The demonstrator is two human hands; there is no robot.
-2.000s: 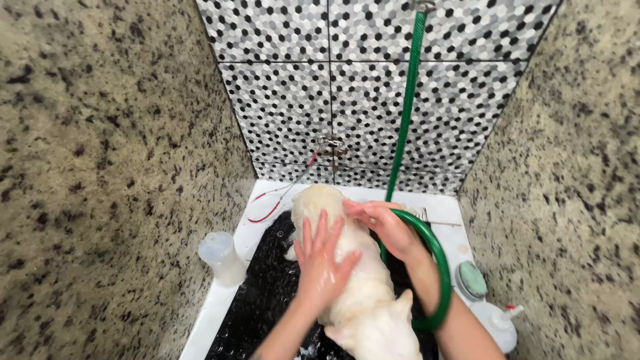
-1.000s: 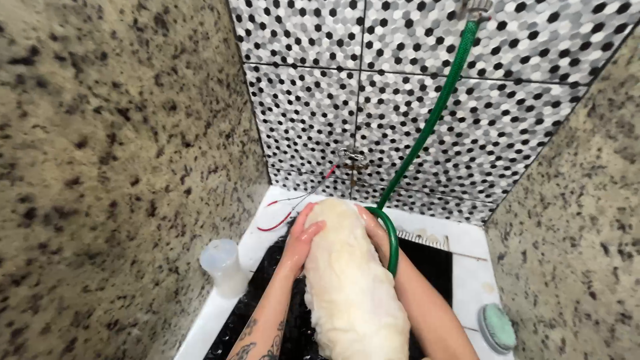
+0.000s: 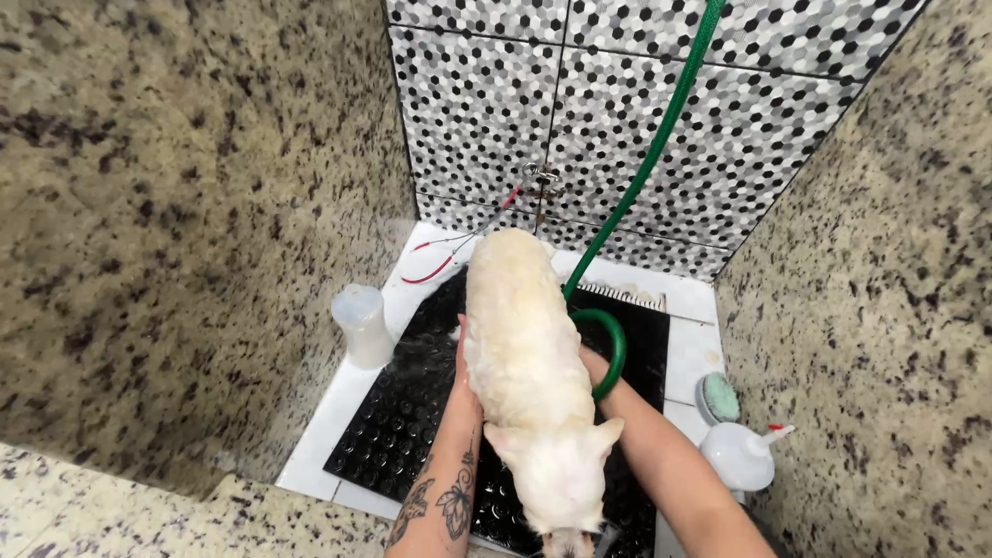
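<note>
A wet, cream-white dog (image 3: pixel 531 349) stands on a black rubber mat (image 3: pixel 395 422), its head toward me and its rump toward the tiled wall. My left hand (image 3: pixel 463 349) is at the dog's flank on the left, mostly hidden by its body; the tattooed forearm runs alongside. On the other side my right hand (image 3: pixel 593 368) reaches under or against the dog's body, its fingers out of sight. A green hose (image 3: pixel 651 155) hangs down the wall and loops over my right wrist. Whether either hand grips the dog cannot be seen.
A translucent plastic bottle (image 3: pixel 364 329) stands on the white ledge at left. At right are a green-bristled brush (image 3: pixel 719 397) and a white pump bottle (image 3: pixel 736 457). A red-tipped cable tether (image 3: pixel 430 271) hangs from a metal wall fitting (image 3: pixel 540 174). Speckled stone walls (image 3: pixel 876 294) flank the basin.
My hands have moved from the dog's back and far end down to its sides. The dog's head, out of view one second ago, shows again at the bottom. The view has shifted.
</note>
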